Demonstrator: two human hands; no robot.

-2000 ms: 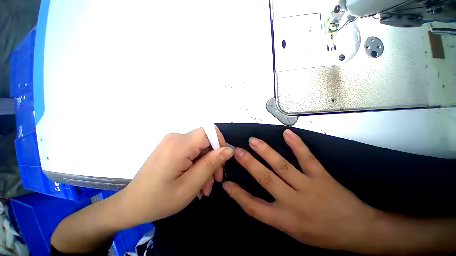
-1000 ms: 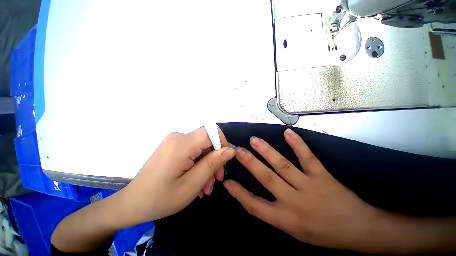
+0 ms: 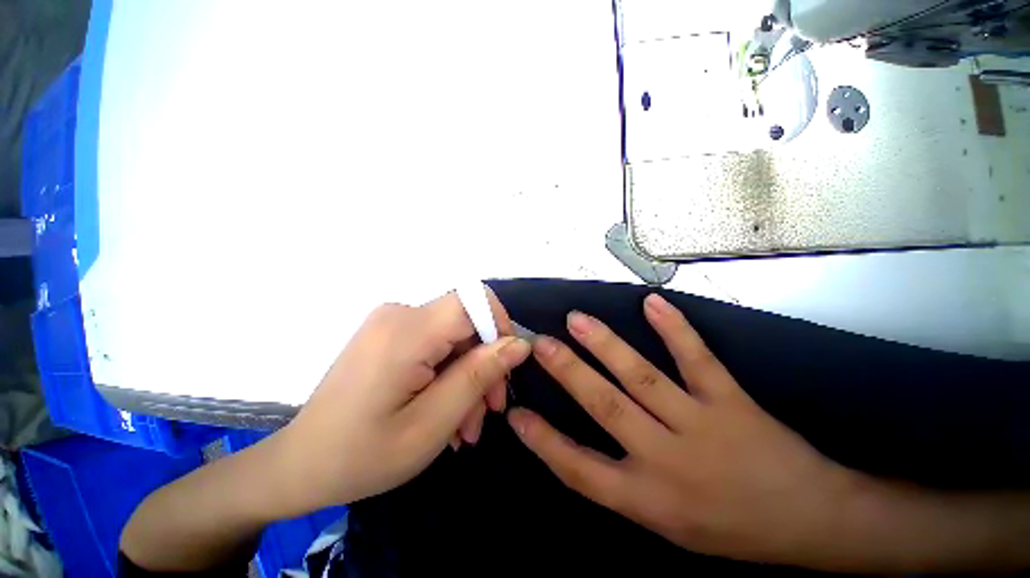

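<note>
A black garment piece [image 3: 791, 373] lies over the front edge of the white table and hangs down toward the lap. My left hand [image 3: 418, 390] pinches a narrow white strip [image 3: 477, 313] between thumb and fingers at the garment's left end. A short pale line shows between my left thumb and my right fingertips. My right hand [image 3: 666, 435] lies palm down on the black cloth with its fingers spread, fingertips just right of my left thumb. What lies under my left fingers is hidden.
A sewing machine head [image 3: 881, 17] and its metal bed plate [image 3: 791, 203] are at the upper right. The white table [image 3: 316, 169] has a blue left edge. Blue crates [image 3: 62, 339] stand beside and below it at the left. White material shows at the lower left.
The pale line between my left thumb and right fingertips shows a little more. Both hands are otherwise almost unmoved.
</note>
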